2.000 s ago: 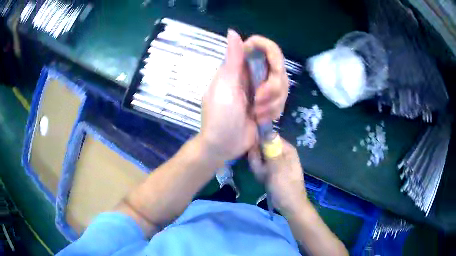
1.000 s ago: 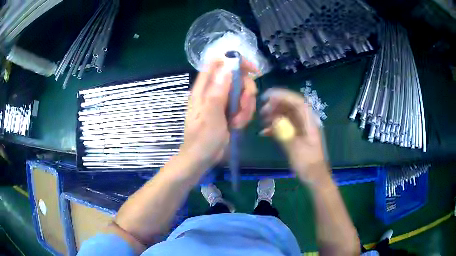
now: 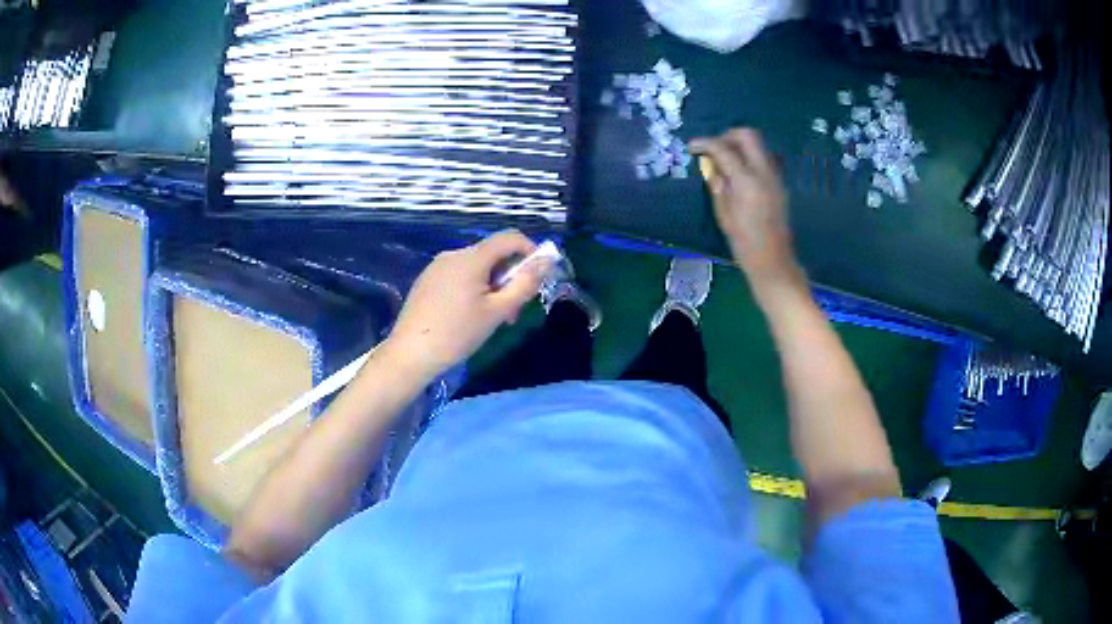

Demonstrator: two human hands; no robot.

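Observation:
My left hand (image 3: 470,293) is closed around a slim silver-white metal tube (image 3: 299,406). The tube slants down to the left past my forearm, and a small white piece shows at its upper end by my fingertips. My right hand (image 3: 746,195) is over the bench edge, its fingertips beside a loose pile of small clear-white inserts (image 3: 665,110). A yellow band (image 3: 707,168) shows at its thumb or fingers. I cannot tell whether the fingertips hold an insert. A second insert pile (image 3: 884,140) lies to the right.
A black tray (image 3: 220,146) of bright tubes in a row lies at the back left. A white bag (image 3: 726,15) is cut off by the top edge. Fanned tubes (image 3: 1055,195) lie at the right. Blue crates (image 3: 149,305) stand left, and a blue bin (image 3: 994,433) is below the bench edge.
My left hand has moved down towards my body; its tube now slants left instead of standing upright. My right hand has moved to the insert pile. The view has tilted down.

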